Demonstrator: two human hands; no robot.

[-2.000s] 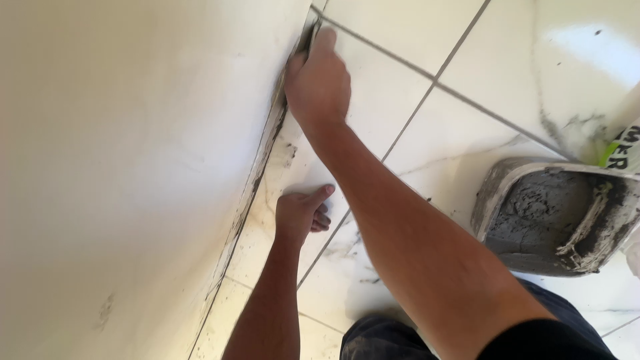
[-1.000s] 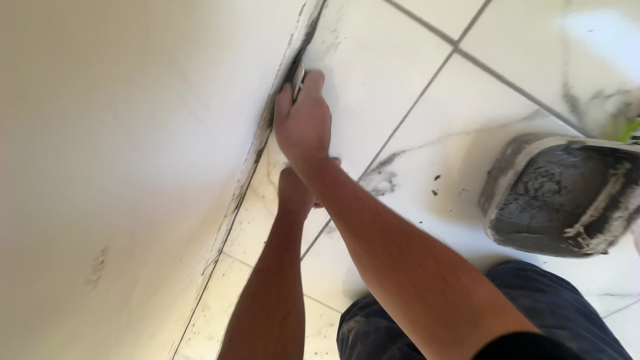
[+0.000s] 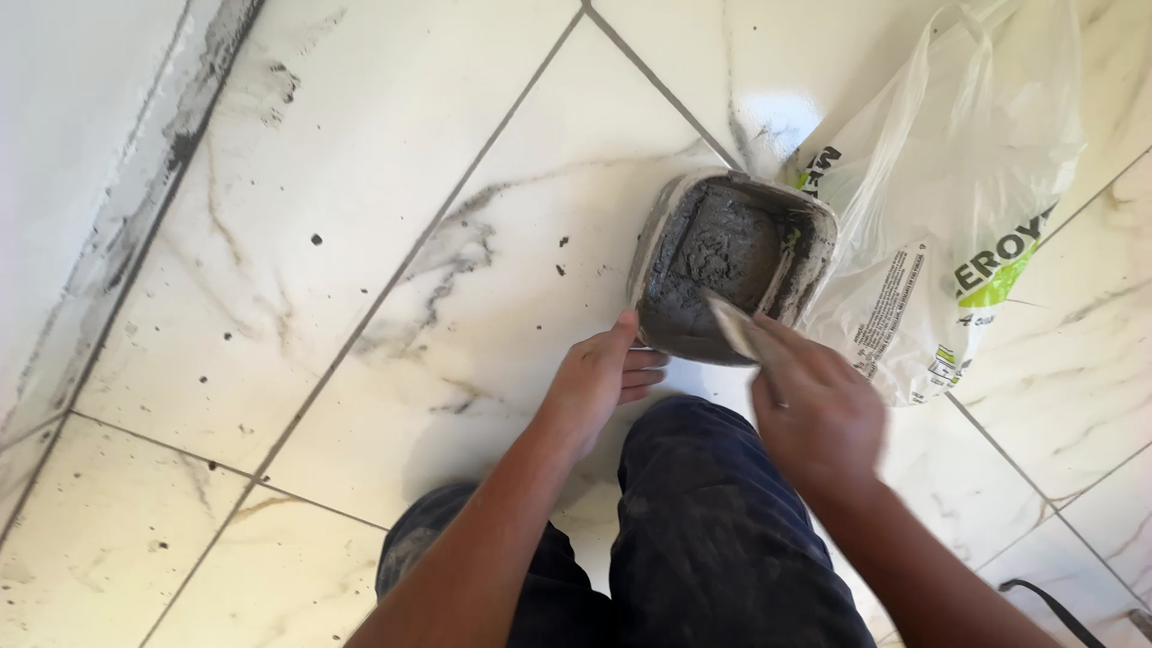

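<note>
A square plastic tub [image 3: 643, 261] holds wet dark grey grout or mortar [image 3: 720, 243]. My right hand [image 3: 823, 405] grips a putty knife [image 3: 733, 328], whose blade reaches over the near side of the tub, above the grey mix. At the tub's near left corner is my left hand [image 3: 607, 369], its thumb against the outer wall and its fingers by the underside. A ridge of paste clings inside the tub's right part.
A clear plastic bag [image 3: 972, 162] with printing lies right of the tub. Marble-look floor tiles [image 3: 405, 378] carry dark crumbs. The wall base [image 3: 153, 171], smeared grey, runs along the left. A black curved strip [image 3: 1053, 603] is at lower right.
Both hands have left the joint at the wall base and are now at the tub, the right one with the putty knife. The view has swung right.
</note>
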